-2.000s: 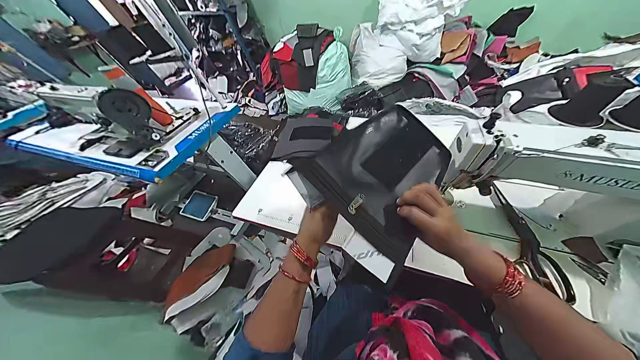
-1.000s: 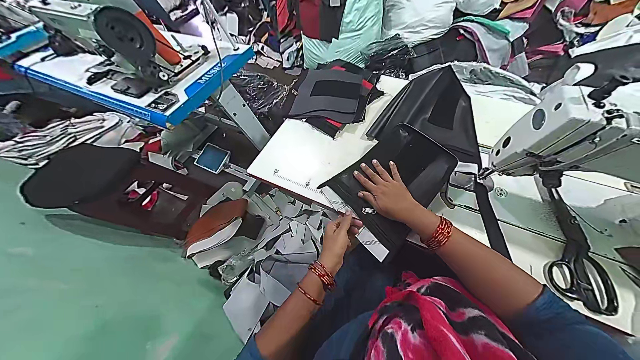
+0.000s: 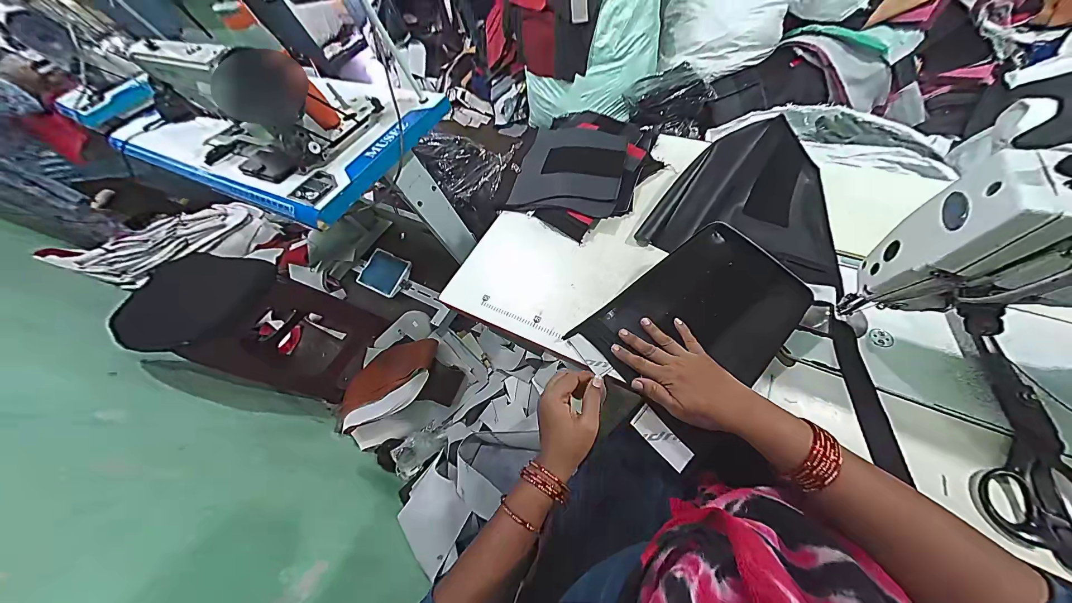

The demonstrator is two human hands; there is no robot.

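My right hand (image 3: 674, 373) lies flat, fingers spread, on a black fabric panel (image 3: 712, 293) that rests on the white sewing table (image 3: 523, 272). At the panel's lower left edge, my left hand (image 3: 572, 419) pinches with thumb and forefinger; what lies between them is too small to tell. A pale strip with dark print (image 3: 662, 437) shows at the panel's near edge. Behind the panel leans a folded black piece (image 3: 754, 197) with a darker patch. A black strap (image 3: 867, 402) runs down beside the sewing machine's needle area.
The sewing machine head (image 3: 971, 222) stands at the right, with black-handled scissors (image 3: 1017, 486) near it. Dark padded pieces (image 3: 574, 172) are stacked on the table's far left. Cloth scraps (image 3: 444, 511) lie below its edge. A second sewing machine (image 3: 251, 88) stands at the upper left.
Two seconds ago both hands held a black piece up; now the black panel lies on the table under my right hand. Over the last second the hands have stayed at about the same place on it.
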